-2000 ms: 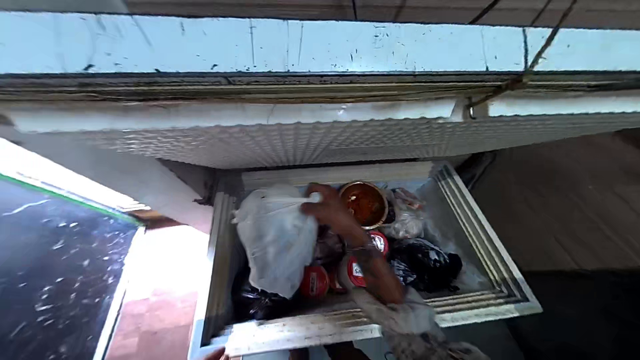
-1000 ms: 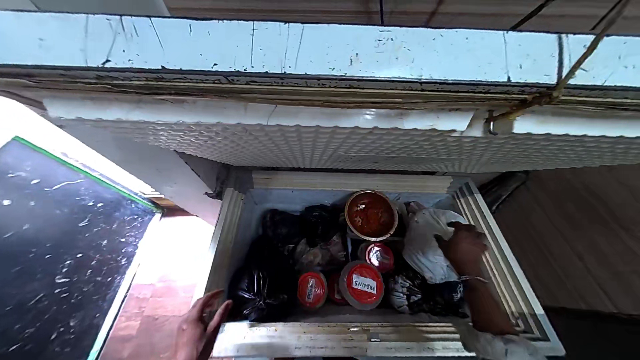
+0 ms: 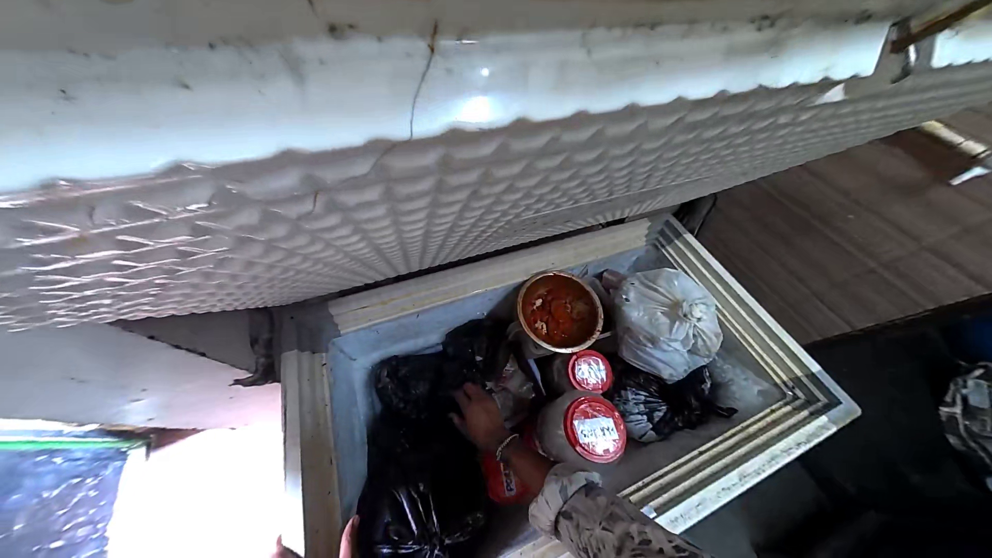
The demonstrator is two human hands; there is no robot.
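My right hand (image 3: 479,417), with a bracelet at the wrist, reaches into the chest freezer and touches the black plastic bags (image 3: 422,465); its fingertips are partly lost against them. Fingertips of my left hand (image 3: 349,539) show at the bottom left, by the freezer's near left rim; whether they hold anything is hidden. Red-lidded containers (image 3: 594,428) stand right of my right hand. Behind them is an open tub of red-orange food (image 3: 559,311). A knotted white plastic bag (image 3: 668,322) rests at the right end, above a black-and-white bundle (image 3: 659,403).
The raised freezer lid (image 3: 434,209), with a textured inner face, spans the view above. The freezer's ridged rim (image 3: 744,457) surrounds the contents. Brown boards (image 3: 891,225) lie to the right, and a dark glossy surface (image 3: 62,496) shows at the lower left.
My right hand has moved left from the white bag, which it has let go at the right end, to the black bags. The white bag was at the left two seconds ago. The view has tilted and shifted.
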